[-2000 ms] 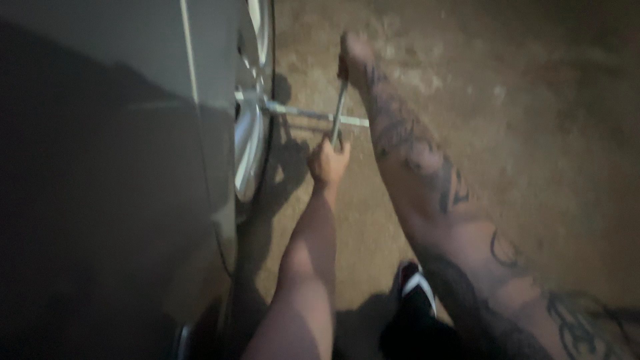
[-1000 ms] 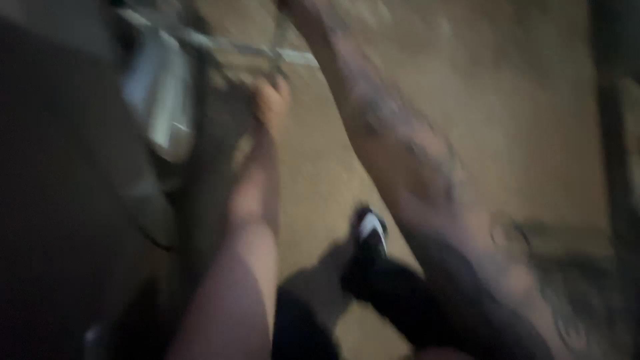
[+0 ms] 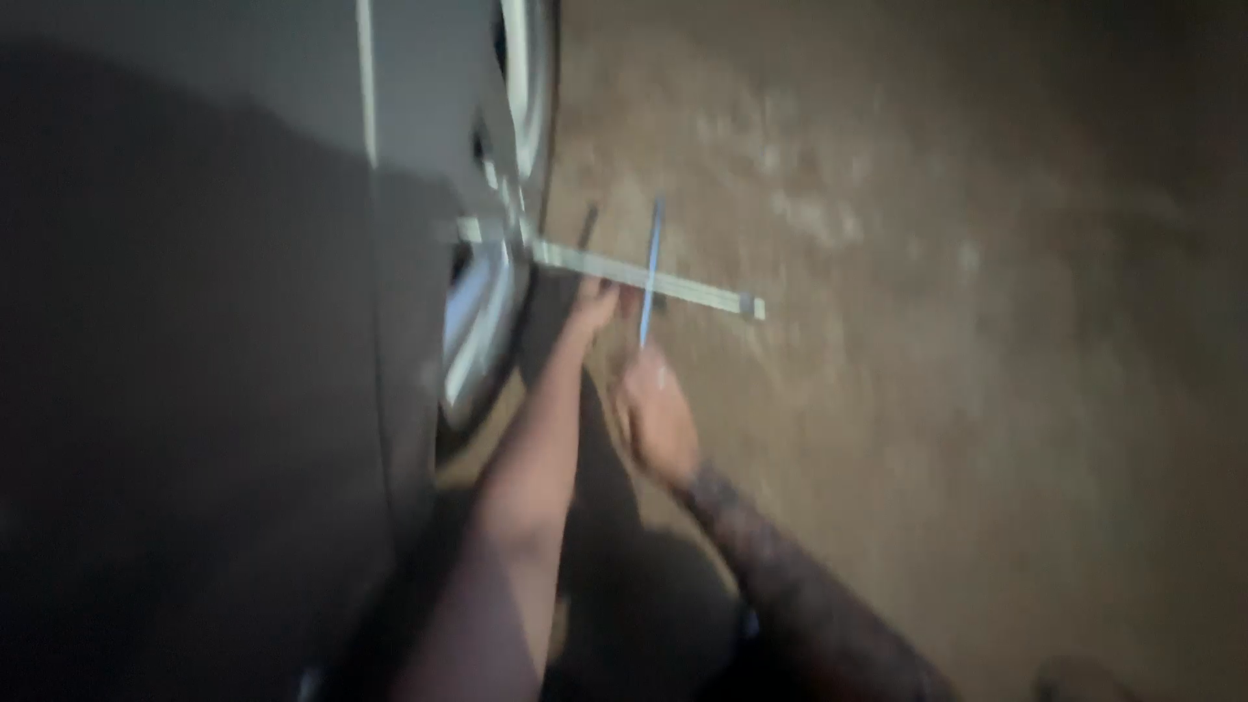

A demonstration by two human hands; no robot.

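Observation:
A metal four-way lug wrench (image 3: 702, 292) reaches from the car wheel (image 3: 483, 327) out over the ground, its long bar lying across the view. My right hand (image 3: 658, 414) is closed around the near end of its cross bar. Under the long bar, nearer the wheel, is my left hand (image 3: 594, 307); its fingers are blurred and partly hidden, so whether they grip the bar does not show. The wrench's inner end meets the middle of the wheel.
A dark car body (image 3: 195, 341) fills the left side, with the tyre's edge beside my left hand. Brown, stained ground (image 3: 926, 341) lies to the right, and shadows fall below my hands.
My right hand has come from the far end of the cross bar to its near end. My left hand has moved from the cross bar to beneath the long bar, closer to the wheel.

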